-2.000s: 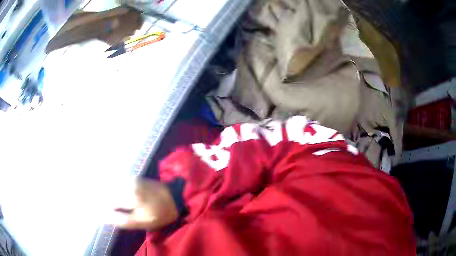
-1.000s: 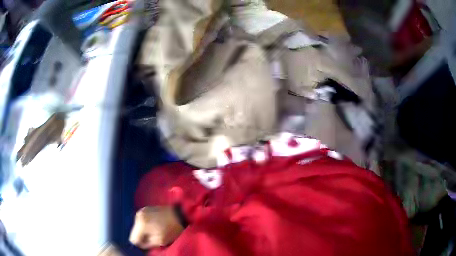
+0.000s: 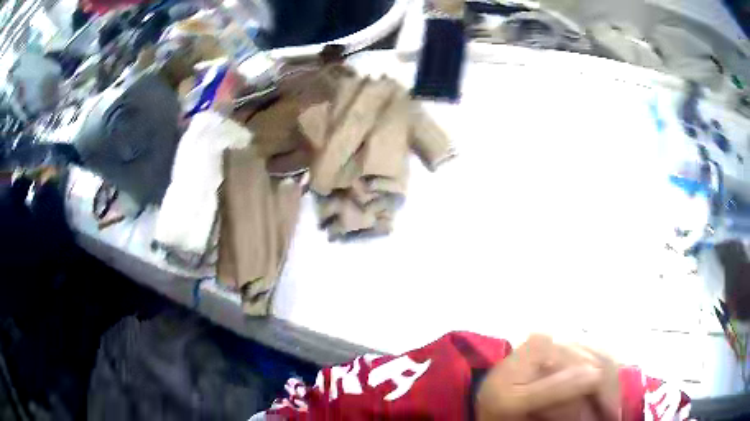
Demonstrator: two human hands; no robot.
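My left hand (image 3: 518,383) and my right hand (image 3: 590,380) are together at the bottom edge, blurred and partly overlapping, in front of the white table (image 3: 526,271). Whether they hold any small thing cannot be told. Taupe cut pieces (image 3: 362,148) lie in a loose stack on the table, left of centre. Longer brown-taupe strips (image 3: 247,222) and a white bundle (image 3: 193,185) lie further left, near the table's front edge.
A grey cloth (image 3: 131,136) and a mixed heap lie at the far left. A dark rectangular thing (image 3: 441,59) stands at the top centre. Thread snips (image 3: 730,327) and a dark brown piece (image 3: 733,275) lie at the far right.
The view has swung left from the beige cloth heap beside the table to the tabletop with its stacked pieces. Both hands now show together; earlier only one hand showed, near the table edge.
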